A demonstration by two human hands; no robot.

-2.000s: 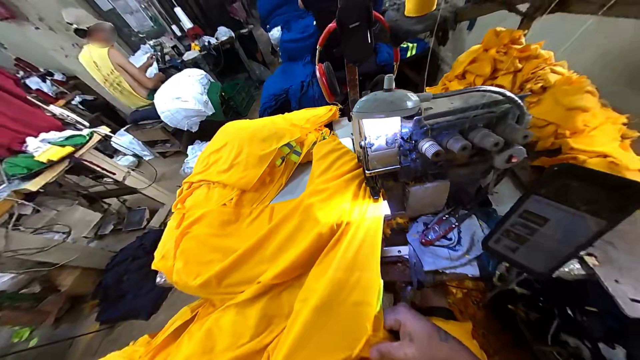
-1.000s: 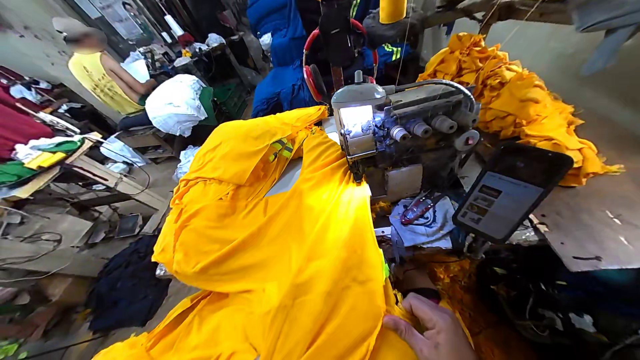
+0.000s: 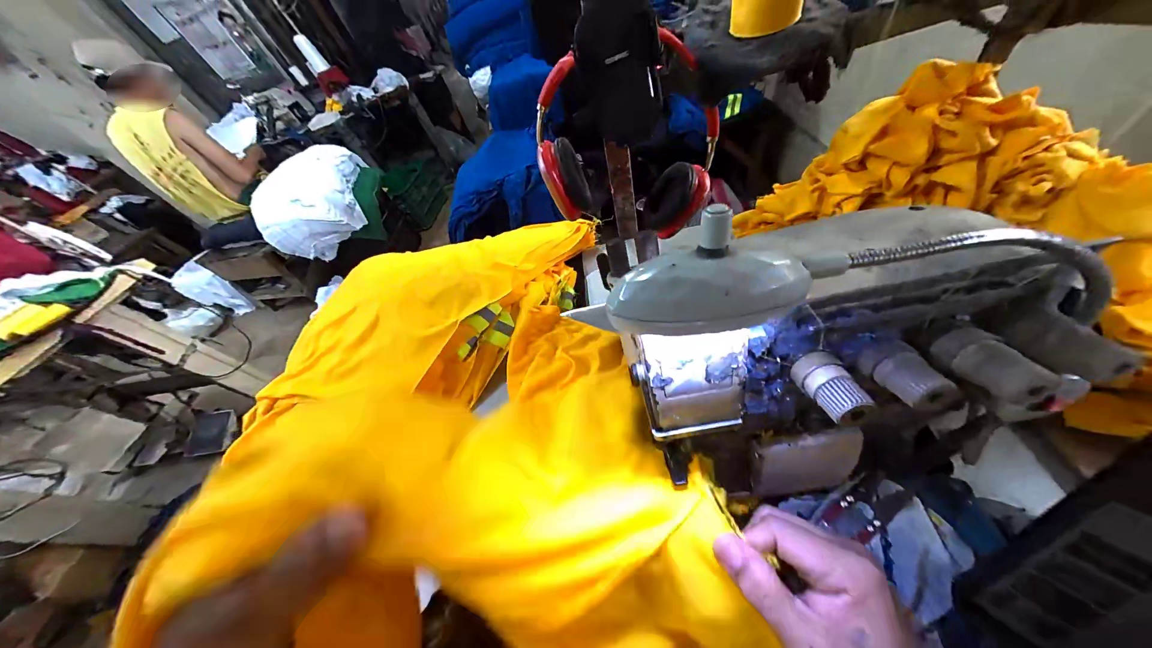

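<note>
Yellow-orange fabric with checked reflective patches spreads across the left and middle, running under the head of an industrial sewing machine. A lamp with a flexible metal neck lights the needle area. My right hand pinches the fabric's edge between thumb and fingers, just below and right of the presser foot. At the lower left, my left hand is blurred and lies against the fabric; its grip is unclear.
Red headphones hang behind the machine. More yellow-orange fabric is heaped at the right rear. A dark device on a stand stands at the lower right. A person in a yellow top sits at the far left, beside a white cloth bundle.
My left hand has come into view at the lower left. My right hand now pinches the fabric edge close to the presser foot. The view has moved nearer to the machine.
</note>
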